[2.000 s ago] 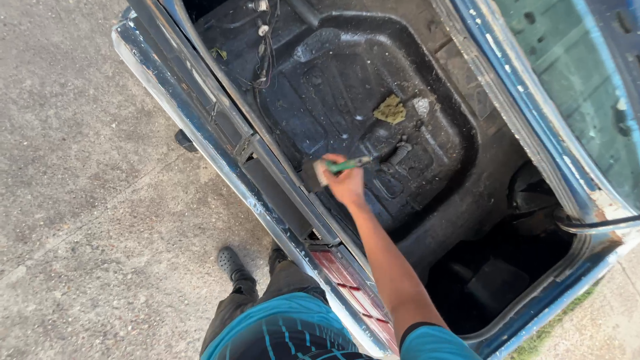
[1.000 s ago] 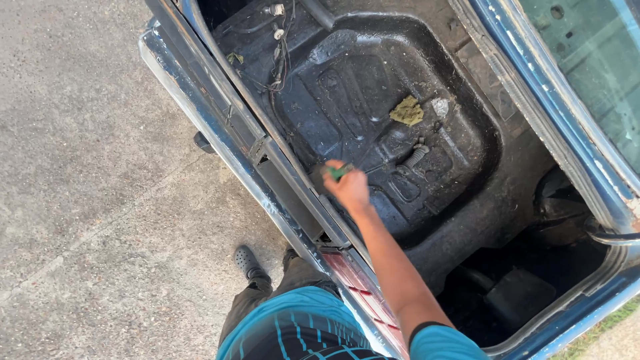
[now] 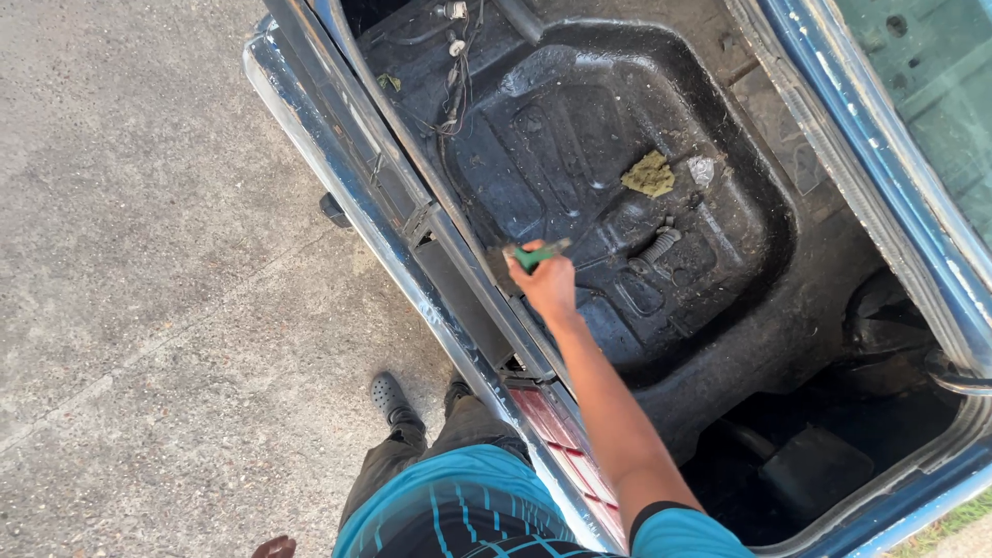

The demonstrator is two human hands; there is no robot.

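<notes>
My right hand (image 3: 549, 280) is closed around a green-handled brush (image 3: 536, 254), held over the rear edge of the car's boot floor (image 3: 504, 174). The brush's bristle end is blurred against the dark inner wall of the rear panel. Farther in on the floor lie a yellowish sponge-like piece (image 3: 649, 174), a crumpled silvery scrap (image 3: 701, 170) and a grey corrugated hose piece (image 3: 659, 246). Only the fingers of my left hand (image 3: 274, 547) show at the bottom edge, away from the car; whether it holds anything is hidden.
Loose wiring with bulb sockets (image 3: 457, 74) lies at the boot's upper left. The blue rear edge of the body (image 3: 418, 294) and a red tail light (image 3: 570, 449) run between me and the boot. At right are the rear window (image 3: 930, 85) and a dark recess (image 3: 814, 465). Concrete (image 3: 170, 271) lies at left.
The brush tilted out over the boot floor two seconds ago, then was mostly hidden in my right hand; now its green handle shows again. Fingers of my left hand have come into view at the bottom.
</notes>
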